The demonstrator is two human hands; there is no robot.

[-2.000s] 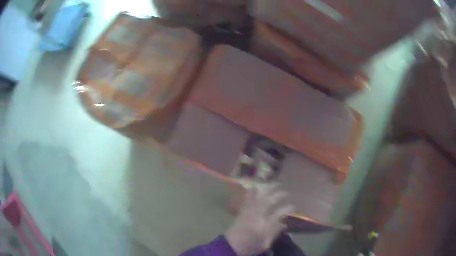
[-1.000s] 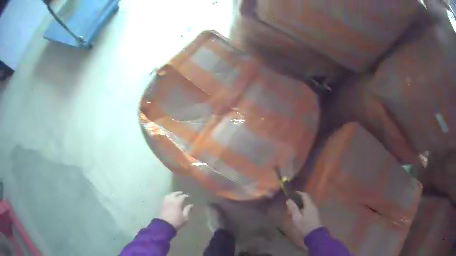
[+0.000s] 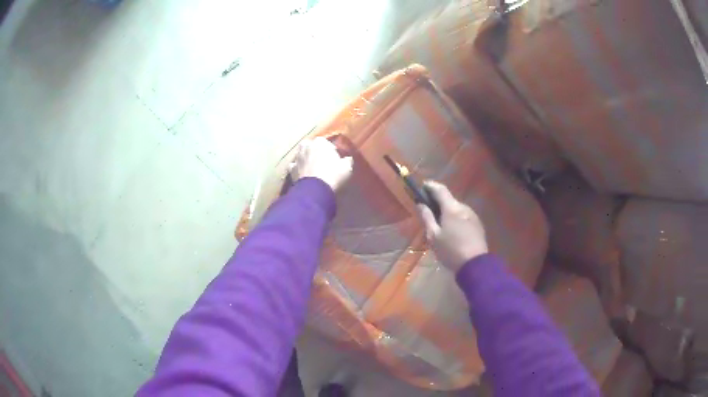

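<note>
A bulging taped carton (image 3: 442,310) with shiny orange bands lies in front of me. My left hand (image 3: 322,161) is at its upper left edge, with the fingers closed on a piece of orange tape (image 3: 340,144). My right hand (image 3: 456,226) holds a dark utility knife (image 3: 423,198) with a yellow part over the carton's top. The blade points up and left; I cannot tell whether it touches the carton.
More taped cartons stand close by at the upper right (image 3: 613,93) and right (image 3: 668,271). Pale floor (image 3: 101,155) with a dark grey patch lies at the left. Part of a red object (image 3: 14,381) shows at the lower left edge.
Both hands have moved up and forward over the carton. My left hand, empty and apart from it before, has taken hold at its edge. The knife has stayed in my right hand.
</note>
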